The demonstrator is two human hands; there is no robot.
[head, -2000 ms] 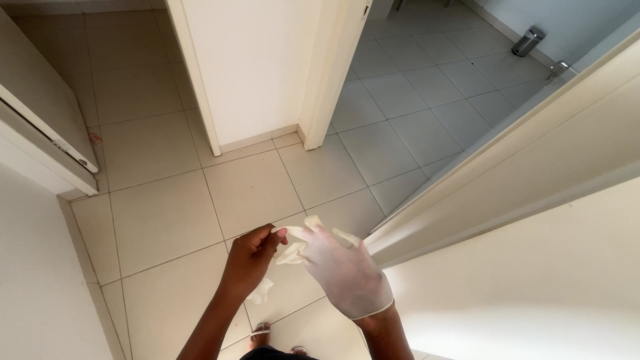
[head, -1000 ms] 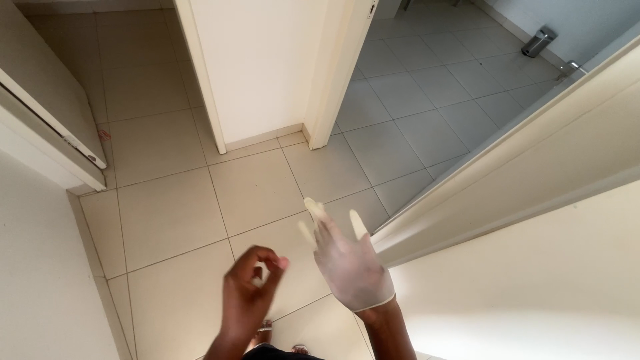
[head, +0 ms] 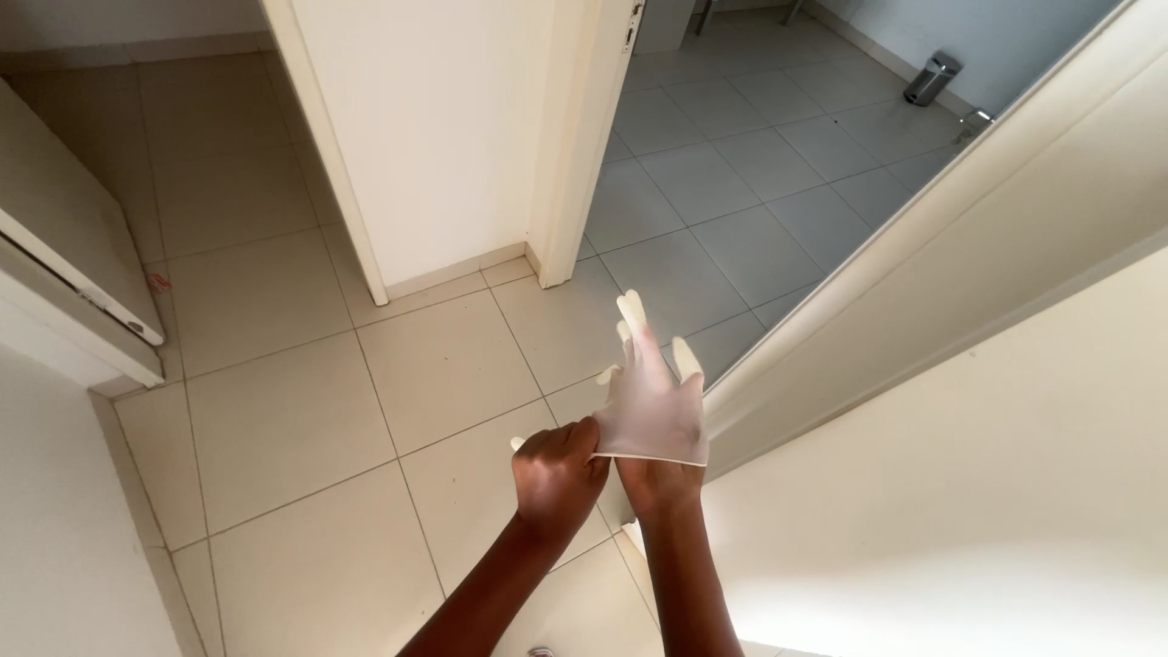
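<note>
A whitish, translucent disposable glove (head: 659, 424) covers my right hand (head: 646, 397), with loose fingertips extending past the fingers. The glove's cuff lies at the wrist. My left hand (head: 558, 465) is bare and closed, its fingers gripping the left edge of that cuff. A small pale tip (head: 517, 443), perhaps of another glove, sticks out at the left side of my left fist; the rest of it is hidden. My right hand's fingers are extended and hold nothing.
Beige floor tiles (head: 292, 438) lie below. A door (head: 73, 192) stands at the left, a white wall section (head: 429, 128) ahead. Past a doorway at the right is a metal pedal bin (head: 933, 78). A pale door or panel (head: 958, 392) runs close along my right side.
My left hand, apart from the gloved hand one second ago, has moved to its cuff and taken hold. Two seconds ago both hands were together at a loose pale glove.
</note>
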